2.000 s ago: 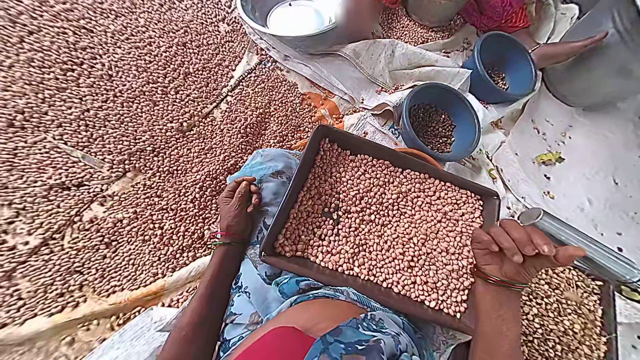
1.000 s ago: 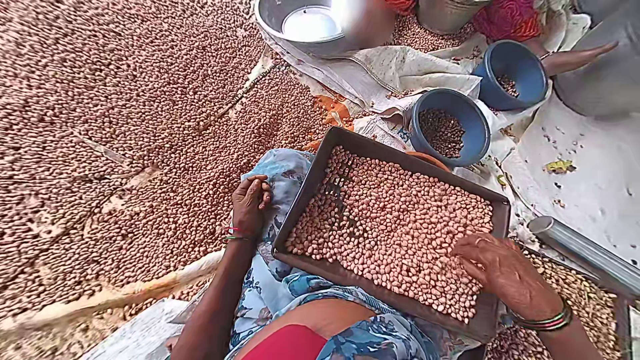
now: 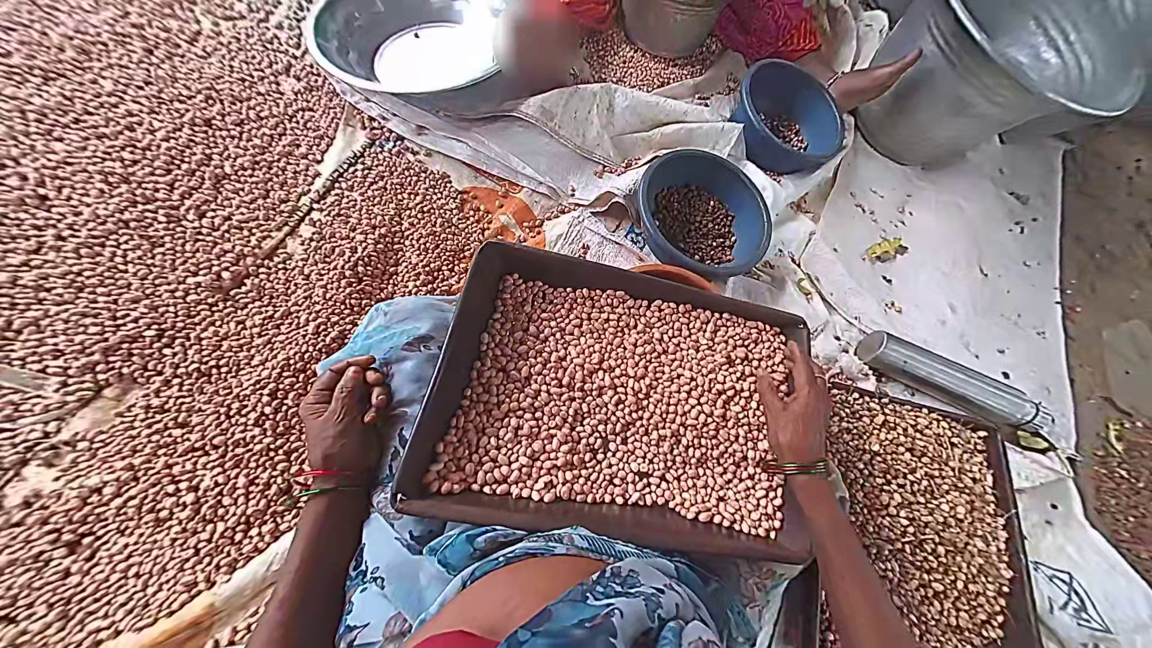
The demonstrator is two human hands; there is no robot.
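A dark rectangular tray (image 3: 594, 522) rests on my lap, tilted slightly, with a layer of pinkish-brown nuts or beans (image 3: 621, 405) spread over its bottom. Left of the tray, above my knee, my left hand (image 3: 346, 409) is curled round a few small dark pieces. My right hand (image 3: 796, 409) lies at the tray's right side, its fingers bent at the edge of the nuts; whether it pinches any cannot be told. Bangles circle both wrists.
Nuts cover the ground (image 3: 180, 297) at left. Beyond the tray stand two blue bowls (image 3: 705, 213) of darker nuts, a metal basin (image 3: 432, 54) and large metal vessels (image 3: 945, 81). Another person's hand (image 3: 873, 83) is near them. A second tray (image 3: 1003, 504) and metal cylinder (image 3: 954, 378) lie right.
My right hand was raised over the tray's right side, then came down onto the nuts, and is now at the right edge. The nuts cover the tray's left part more evenly. My left hand stays beside it.
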